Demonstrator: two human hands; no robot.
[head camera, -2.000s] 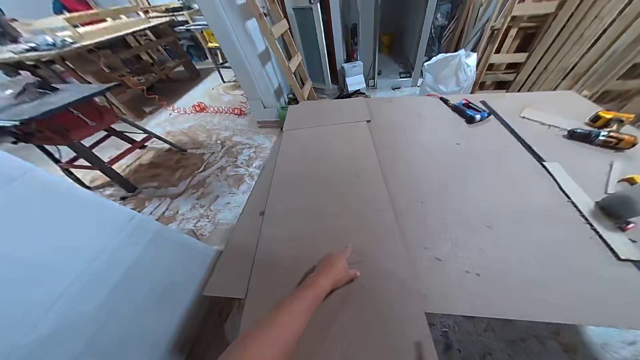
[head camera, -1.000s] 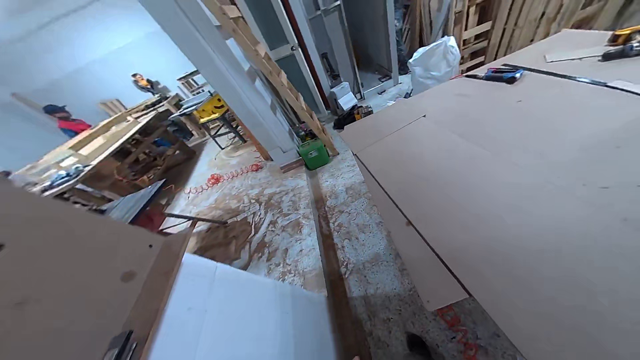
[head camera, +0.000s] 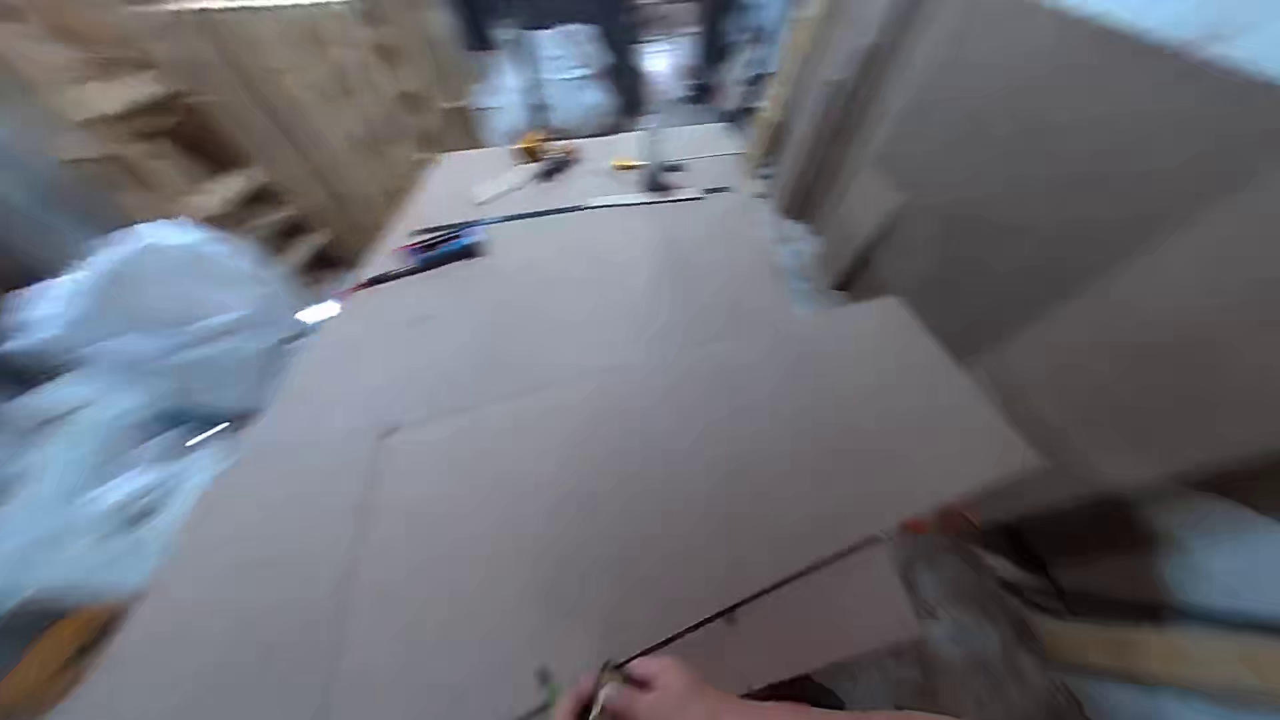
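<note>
My right hand (head camera: 650, 690) is at the bottom edge, blurred and partly cut off, its forearm running off to the right. Its fingers are bent at the dark gap between a large brown board (head camera: 560, 500) and a narrower board strip (head camera: 800, 620). Something small and shiny shows at the fingers, but whether it is held is unclear. A small green spot lies just left of them. My left hand is out of view. Farther up the boards lie a blue and black tool (head camera: 445, 248), a long dark strip (head camera: 540, 213) and a yellow and black power tool (head camera: 545, 152).
White plastic sacks (head camera: 160, 290) bulge along the left side. Wooden planks (head camera: 300, 110) lean at the upper left. Large brown panels (head camera: 1050, 230) rise on the right. Dark-clothed legs (head camera: 625, 60) show beyond the far end. A yellow thing (head camera: 55, 650) sits at the lower left.
The view has swung widely across the boards. One second ago no hand was in sight; now my right hand is at the bottom edge, by the gap.
</note>
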